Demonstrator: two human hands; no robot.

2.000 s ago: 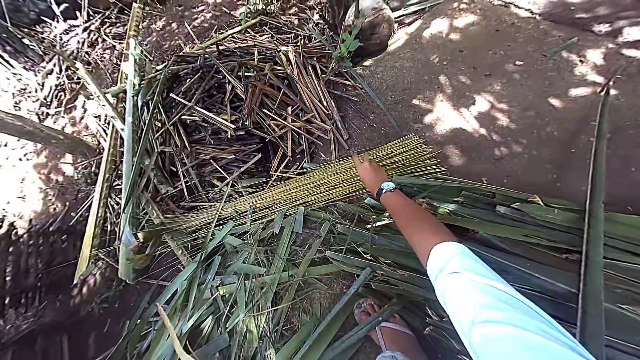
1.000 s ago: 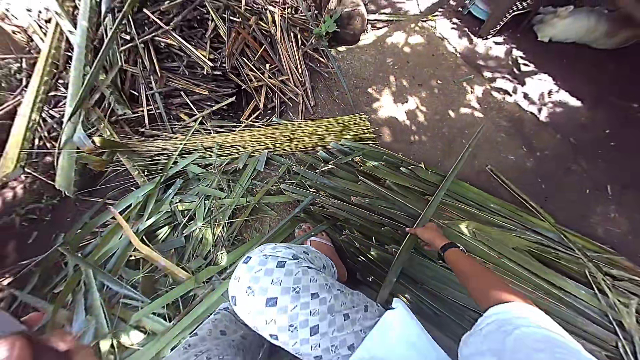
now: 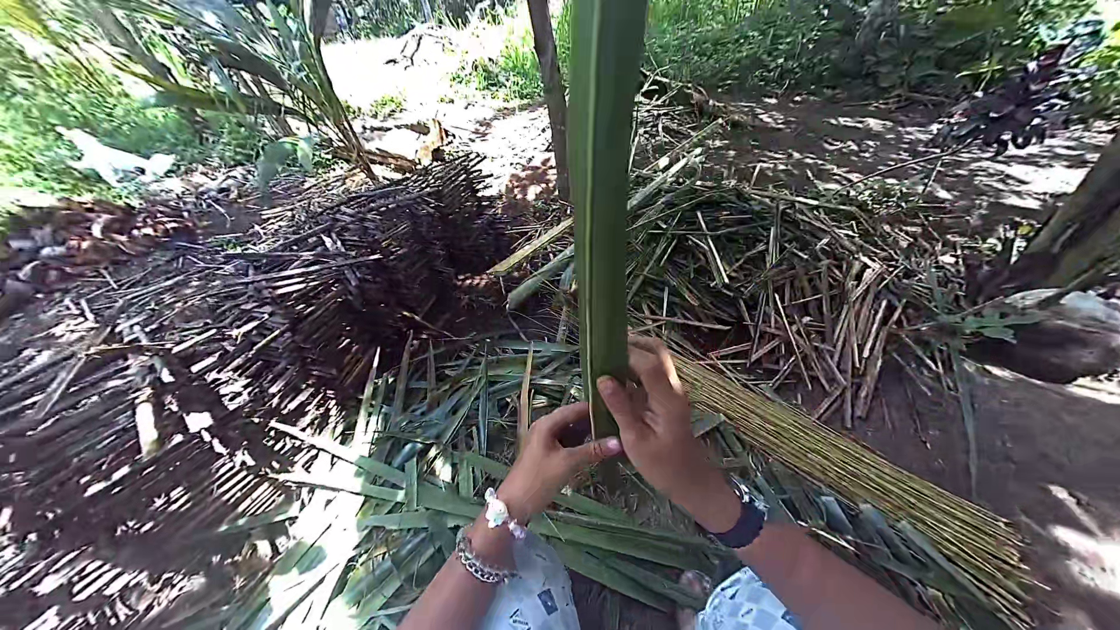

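A long green palm leaflet [image 3: 602, 219] stands upright in front of me, its pale midrib showing along its length. My right hand [image 3: 652, 420] grips it near its lower end, thumb across the blade. My left hand [image 3: 560, 455] is at the bottom end, thumb and fingers around its edge. To the right lies a bundle of thin yellow-green leaf ribs [image 3: 840, 464], slanting down to the lower right. Cut green leaf strips [image 3: 437, 490] cover the ground below and left of my hands.
Dark stacked sticks or stalks [image 3: 350, 271] spread over the left. A heap of dry stalk pieces [image 3: 814, 289] lies behind the rib bundle. A thin post [image 3: 551, 96] rises behind the leaflet, a trunk [image 3: 1081, 227] stands at far right, and a white animal [image 3: 114, 157] is at far left.
The right hand reached over the rib bundle, then held a leaflet over the leaf pile. Now both hands hold an upright leaflet in front of me. The view has swung up and left.
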